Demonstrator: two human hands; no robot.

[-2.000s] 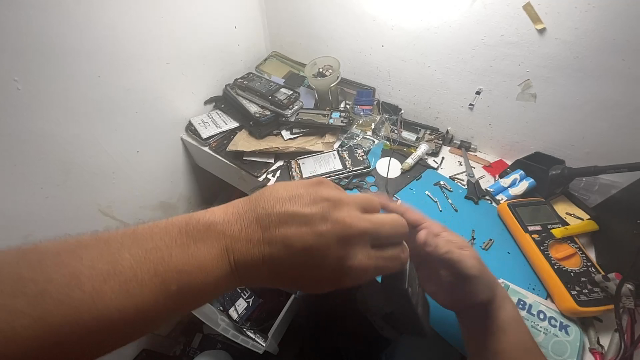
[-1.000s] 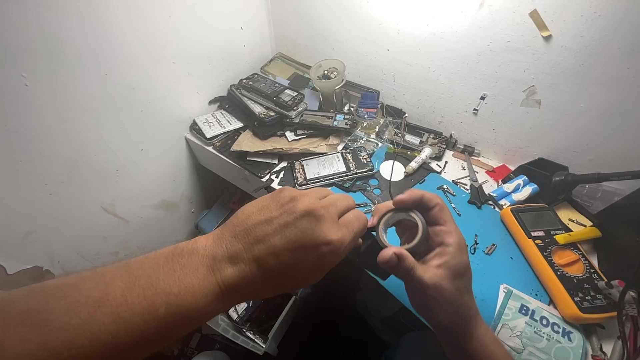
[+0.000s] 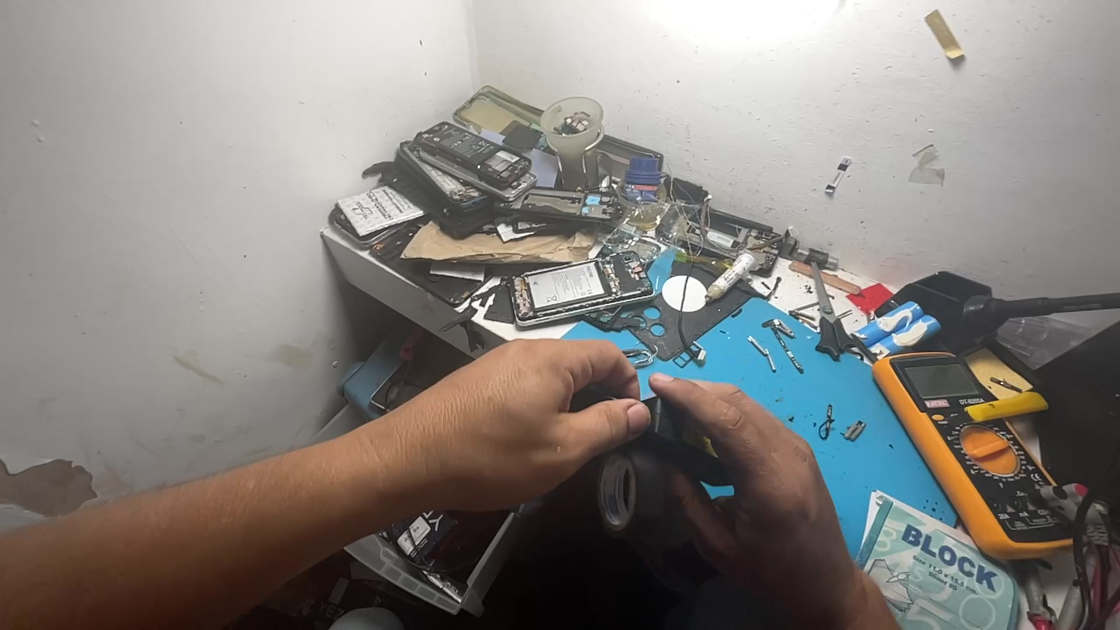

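Both hands meet low in the middle of the head view, over the near edge of the blue mat (image 3: 744, 394). My left hand (image 3: 560, 420) pinches the edge of a small dark object (image 3: 669, 422) between thumb and forefinger; what that object is, I cannot tell. From the right, my right hand (image 3: 752, 464) curls around the same dark object and a roll of dark tape (image 3: 618, 492), whose ring-shaped core faces left. Several of its fingers are hidden behind the roll. Beyond the hands, an opened phone (image 3: 582, 289) with its battery showing lies at the mat's far left.
Stacked phone parts (image 3: 472, 162), a plastic cup (image 3: 573, 131) and a blue-capped bottle (image 3: 643, 179) crowd the back. Scissors (image 3: 827, 315), blue-wrapped cells (image 3: 897, 325), an orange multimeter (image 3: 971, 455) and a paper pad (image 3: 941, 560) are at the right. An open drawer (image 3: 472, 569) sits below.
The tape roll, held upright with its ring facing the camera one second ago, is now lower and turned sideways. My right hand has turned with it, and the dark object now shows between my hands.
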